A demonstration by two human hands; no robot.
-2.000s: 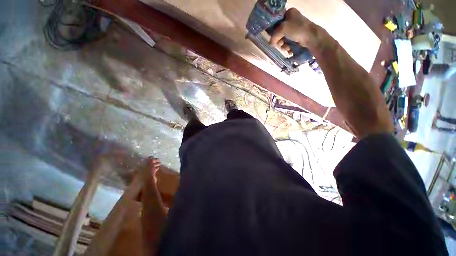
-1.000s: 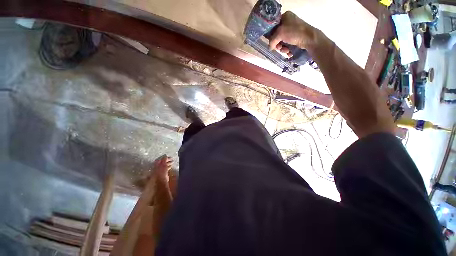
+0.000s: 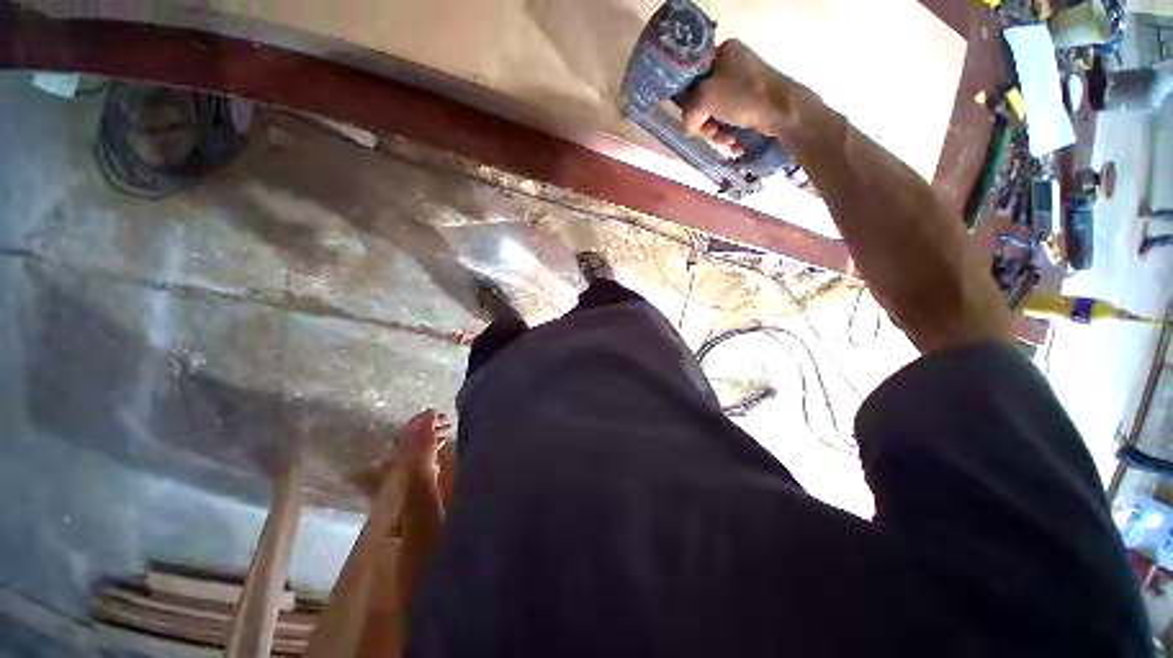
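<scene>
My right hand (image 3: 737,103) grips the handle of a dark grey-black air nailer (image 3: 669,64) at the top centre. The nailer is over the pale plywood panel (image 3: 515,39), its long magazine angled down to the right near the panel's front edge. Whether its tip touches the panel is unclear. My left hand (image 3: 422,444) hangs at the lower left, small and partly blurred, beside the pale edge of a brown wooden carcass (image 3: 354,591). Whether it touches or holds the carcass is unclear.
The dark red-brown worktable edge (image 3: 425,118) crosses the top. Tools and a white paper (image 3: 1039,84) crowd its right end, with a yellow bottle (image 3: 1061,306) at the corner. A coiled hose (image 3: 161,135), cables and wood strips (image 3: 180,604) lie on the floor.
The view has turned, shifting the table edge and floor items. My right hand keeps its grip on the nailer, with little movement in the picture. My left hand shows slightly further right than at first.
</scene>
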